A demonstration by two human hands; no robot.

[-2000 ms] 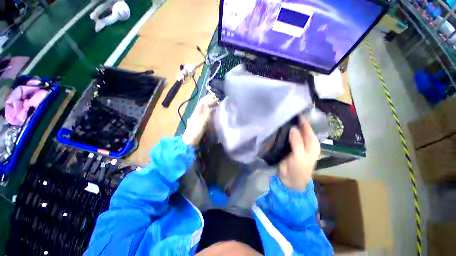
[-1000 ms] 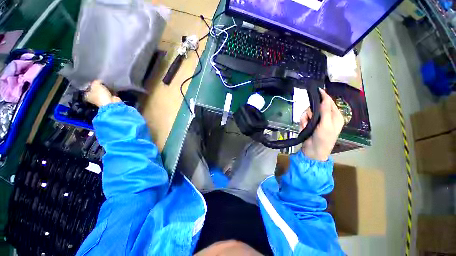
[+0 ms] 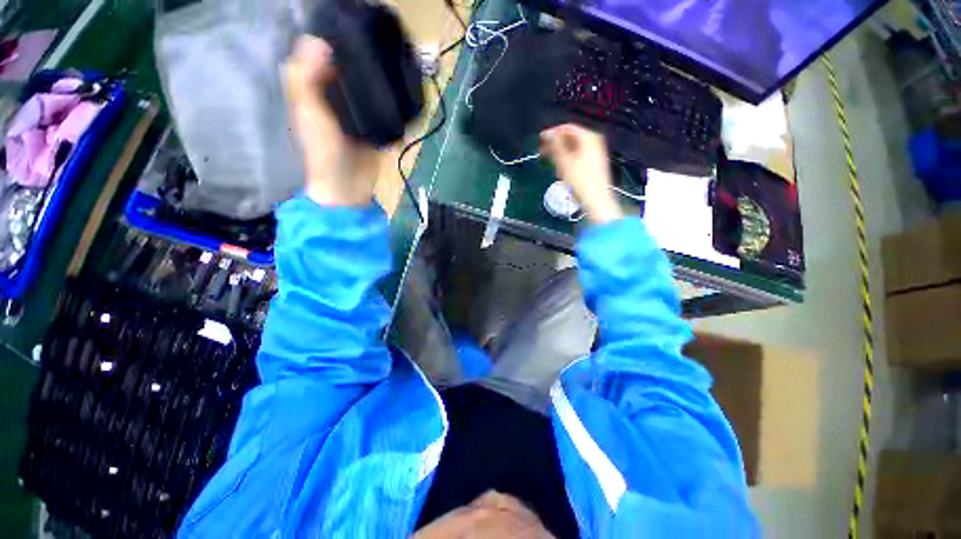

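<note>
My left hand [image 3: 329, 132] is raised at the upper left and shut on a black headset [image 3: 371, 74]; it is blurred and cut by the top edge. My right hand [image 3: 577, 163] is over the bench, fingers bent, at the edge of a blurred dark object [image 3: 516, 100] that looks like another headset part; whether it grips it I cannot tell. Grey protective bags [image 3: 227, 105] lie at the upper left, over the blue-rimmed parts tray [image 3: 200, 240].
The keyboard [image 3: 643, 100] and monitor [image 3: 738, 37] are ahead. A white cable runs to a white round hub [image 3: 561, 199]. A white paper sheet [image 3: 680, 216] lies beside the mouse pad [image 3: 764, 226]. A carton [image 3: 785, 416] stands at lower right.
My left hand has moved from the grey bag up and right and has taken hold of a black headset. My right hand has moved left, away from the paper; the headset it held is no longer there.
</note>
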